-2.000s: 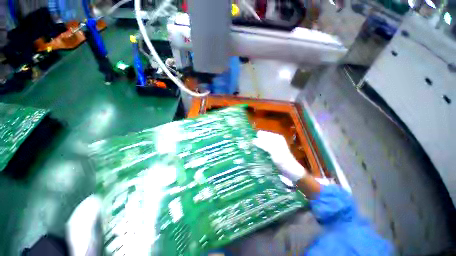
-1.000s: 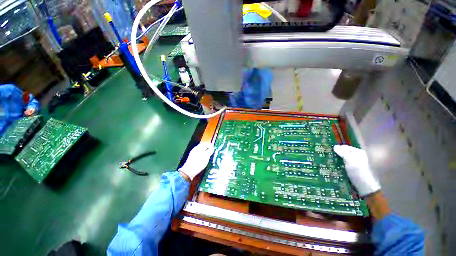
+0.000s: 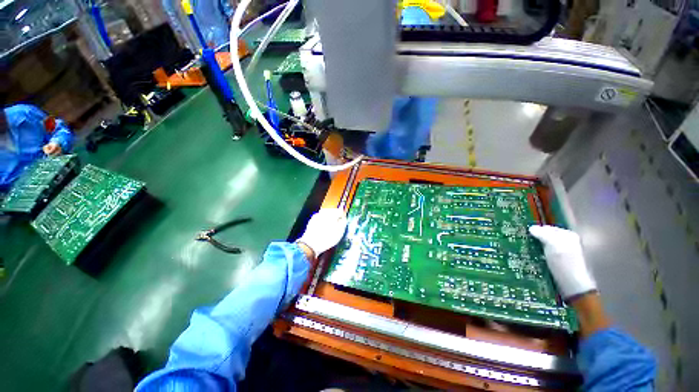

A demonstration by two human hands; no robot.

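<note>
A large green circuit board (image 3: 429, 249) lies over the orange-brown carrier (image 3: 349, 354), with a gap showing between its near edge and the silver rail (image 3: 429, 333). My left hand (image 3: 324, 231), in a white glove, is at the board's left edge. My right hand (image 3: 563, 259), also in a white glove, is at its right edge. The fingertips of both hands touch the board's edges, and the board lies between them. Whether the board rests fully in the carrier cannot be told.
Side cutters (image 3: 222, 235) lie open on the green bench (image 3: 176, 191). Another circuit board (image 3: 88, 210) lies on black foam at the left, near a person in blue (image 3: 31, 138). A grey gantry arm (image 3: 510, 74) and a pale hose (image 3: 257, 107) hang beyond the carrier.
Since two seconds ago, the board has gone from tilted in my hands to lying over the carrier. In the last second, the view has shifted slightly; both hands stay at the board's edges.
</note>
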